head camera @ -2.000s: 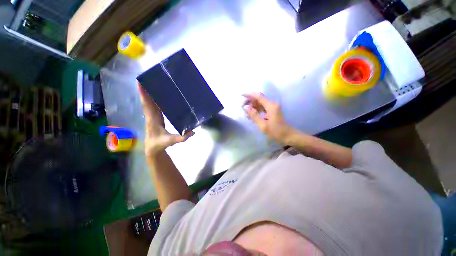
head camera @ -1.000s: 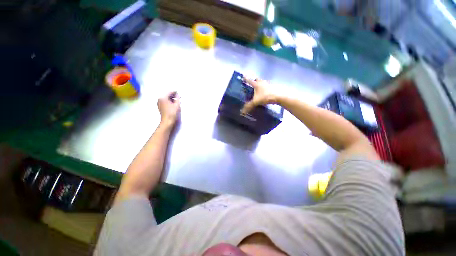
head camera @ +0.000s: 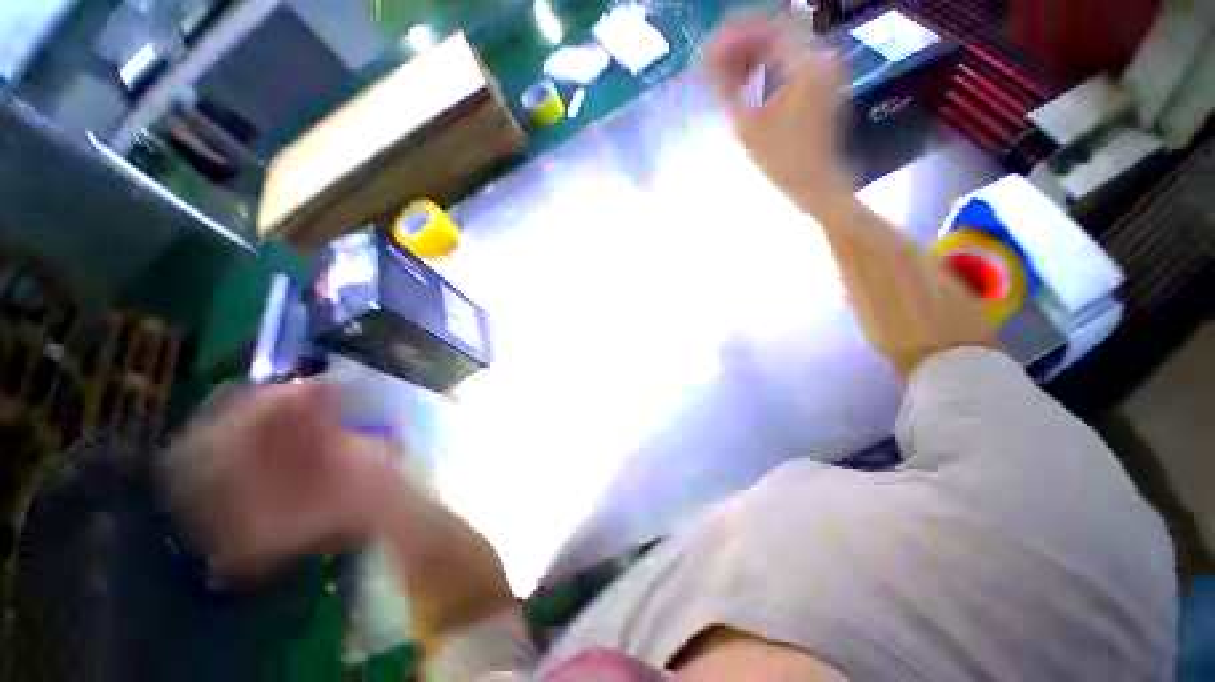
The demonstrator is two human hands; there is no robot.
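Note:
A black shrink-wrapped retail box (head camera: pixel 406 313) stands on the left part of the shiny metal table (head camera: pixel 640 320), with nothing holding it. My left hand (head camera: pixel 273 473) is strongly blurred at the lower left, in front of that box and apart from it; its fingers cannot be made out. My right hand (head camera: pixel 786 107) is raised at the upper right, blurred, beside another black retail box (head camera: pixel 895 93) at the outfeed end. Whether it touches that box cannot be told.
A yellow tape roll (head camera: pixel 426 229) lies by the far left edge, near a stack of tan cardboard pads (head camera: pixel 387 140). A smaller yellow roll (head camera: pixel 542 103) is farther back. A tape dispenser (head camera: pixel 983 273) sits on a white unit (head camera: pixel 1053 240) at the right corner.
The box my right hand was gripping now stands free at the table's left. My right hand has moved to the far right box. My left hand has moved toward the lower left. The view has turned.

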